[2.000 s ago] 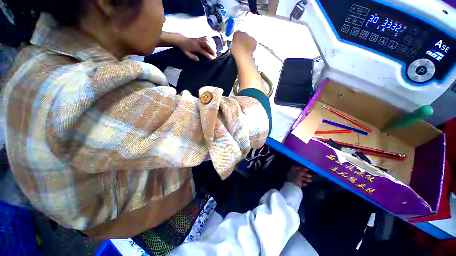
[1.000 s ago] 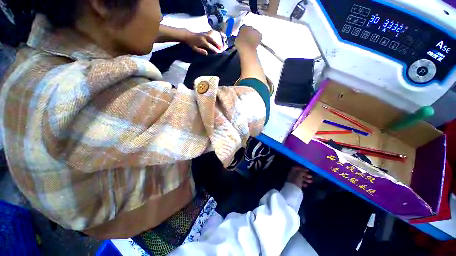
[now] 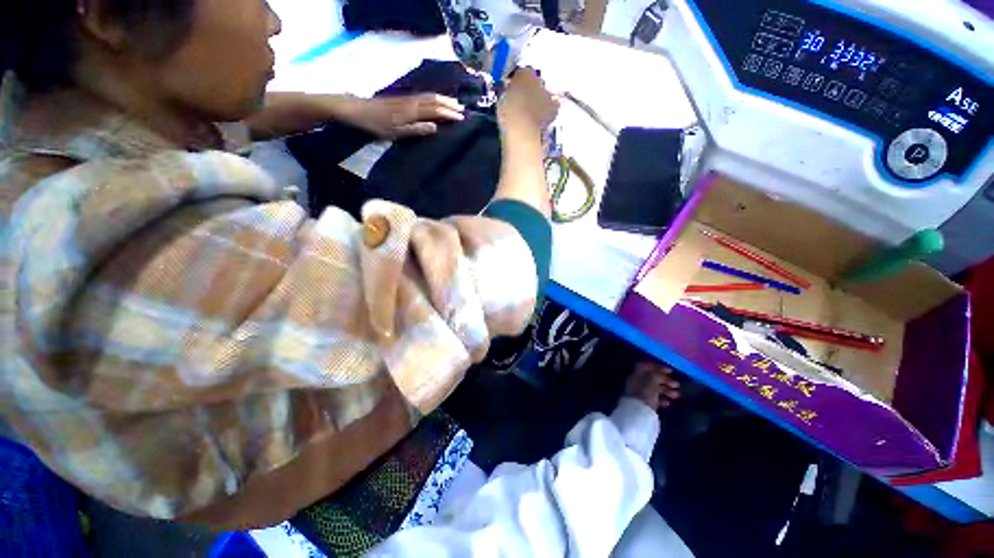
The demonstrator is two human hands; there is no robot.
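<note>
A black fabric piece [image 3: 441, 169] lies on the white machine table under the needle area [image 3: 487, 96]. A person in a plaid jacket has one hand flat on it and the other beside the presser foot. A hand in a white sleeve [image 3: 652, 385], probably my left hand, is small and dark below the table edge; whether it holds anything cannot be told. My right hand is not in view. Gold-handled scissors [image 3: 571, 189] lie right of the fabric, partly behind the person's forearm.
A flat black rectangle, perhaps a phone [image 3: 641, 178], lies beside an open purple box [image 3: 785, 381] holding red and blue sticks. A green handle [image 3: 896, 256] rests at its corner. The machine's control panel [image 3: 834, 71] is at upper right. The plaid-jacketed person fills the left side.
The plaid-jacketed person has leaned left, and their far hand has moved left, away from the needle. More black fabric and the scissor loops are now uncovered. The white-sleeved hand has not visibly moved.
</note>
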